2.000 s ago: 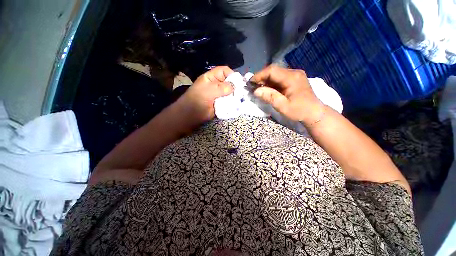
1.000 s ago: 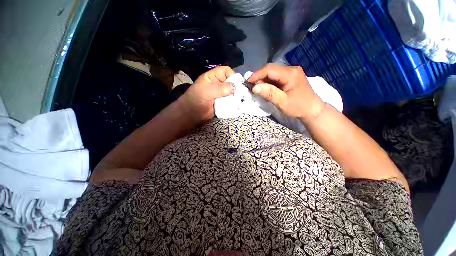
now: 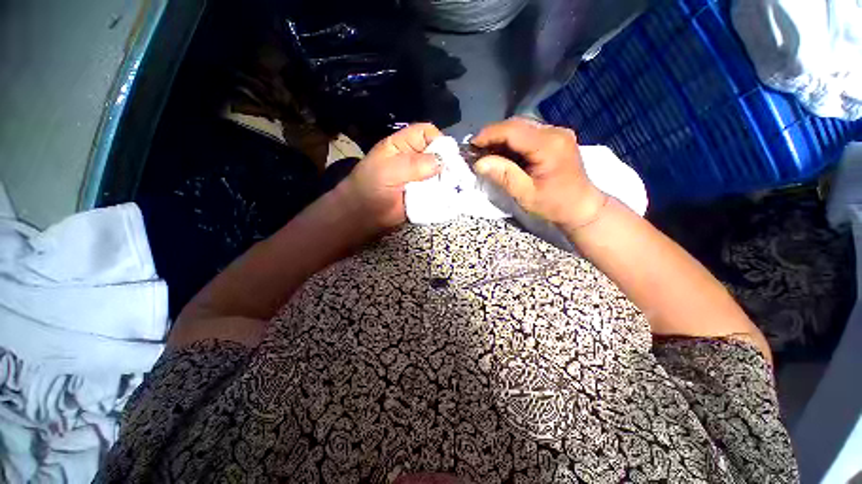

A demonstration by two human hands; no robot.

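Observation:
A white knit piece [image 3: 437,200], possibly a sock, lies bunched over my lap, with a small dark mark on it. My left hand [image 3: 395,172] pinches its left side between thumb and fingers. My right hand [image 3: 541,173] is at its upper right, thumb and forefinger around a small dark tool [image 3: 470,149], likely thread snips, mostly hidden by the fingers. More of the white piece shows behind my right wrist.
A pale table [image 3: 59,95] with a blue-green edge is at left. White knit pieces [image 3: 80,274] overlap at lower left. A blue crate [image 3: 676,104] with white cloth [image 3: 813,57] is at upper right. A shiny black bag [image 3: 354,61] lies beyond my hands.
My right hand has shifted slightly at the fingertips, and its thumb has moved a little. The left hand stays nearly still on the white piece.

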